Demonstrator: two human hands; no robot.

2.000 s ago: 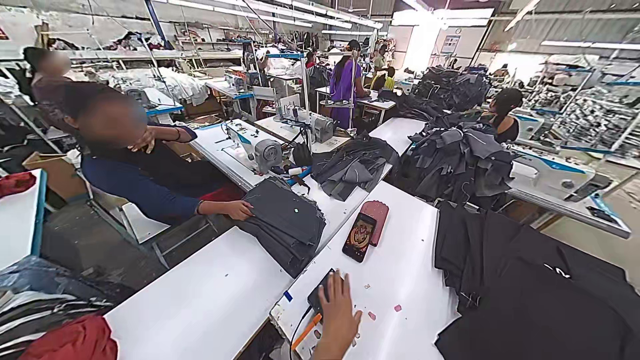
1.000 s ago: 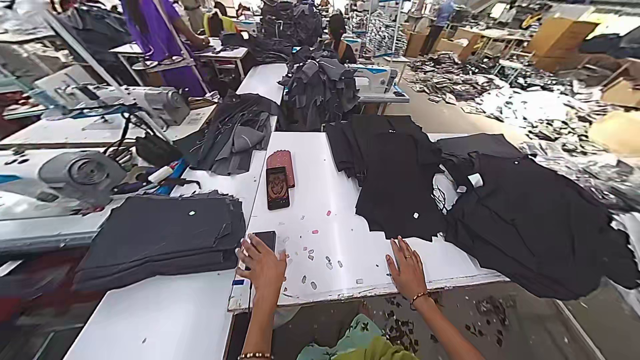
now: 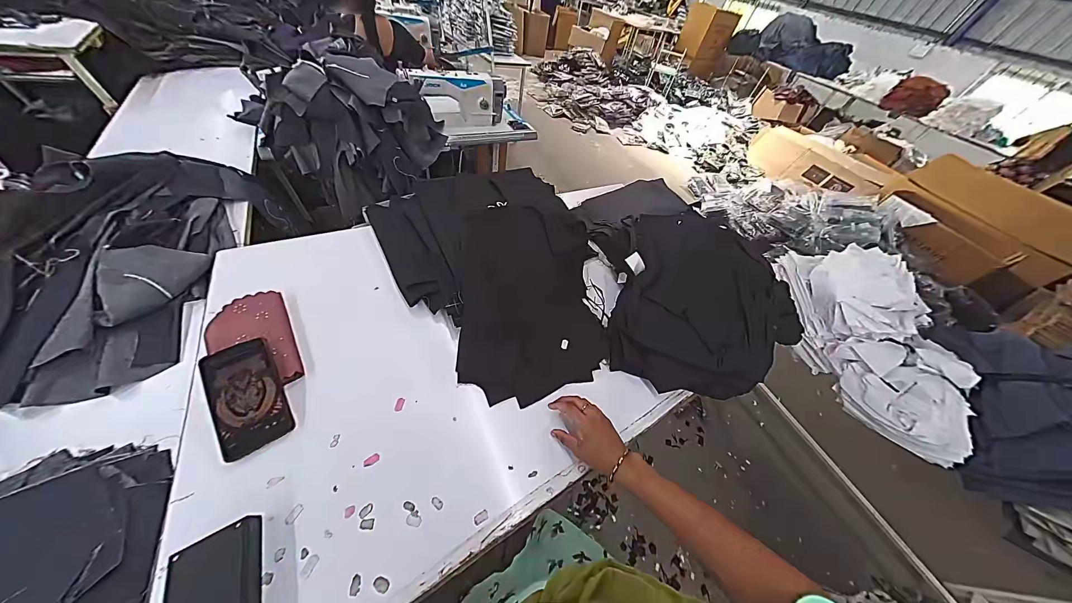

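Observation:
My right hand (image 3: 586, 435), with a ring and a bangle, rests near the front edge of the white table (image 3: 335, 402). Its fingers are bent apart, hold nothing and lie just below a stack of black cut fabric pieces (image 3: 528, 310). A second black fabric pile (image 3: 695, 301) lies to the right, with a white piece between the two. At the left, a phone with a lit screen (image 3: 247, 398) overlaps a pink scalloped case (image 3: 276, 322). A dark flat device (image 3: 216, 565) lies at the lower left. My left hand is out of view.
Small stickers and scraps (image 3: 373, 460) dot the tabletop. Grey fabric pieces (image 3: 134, 285) lie on the left table. Behind stand a sewing machine (image 3: 456, 96) and a person (image 3: 389, 38). White fabric stacks (image 3: 904, 394) and cardboard boxes (image 3: 988, 218) are on the right.
The view has swung right and downward. My left hand, on the dark device one second ago, is out of view. My right hand remains by the table's front edge near the black stack.

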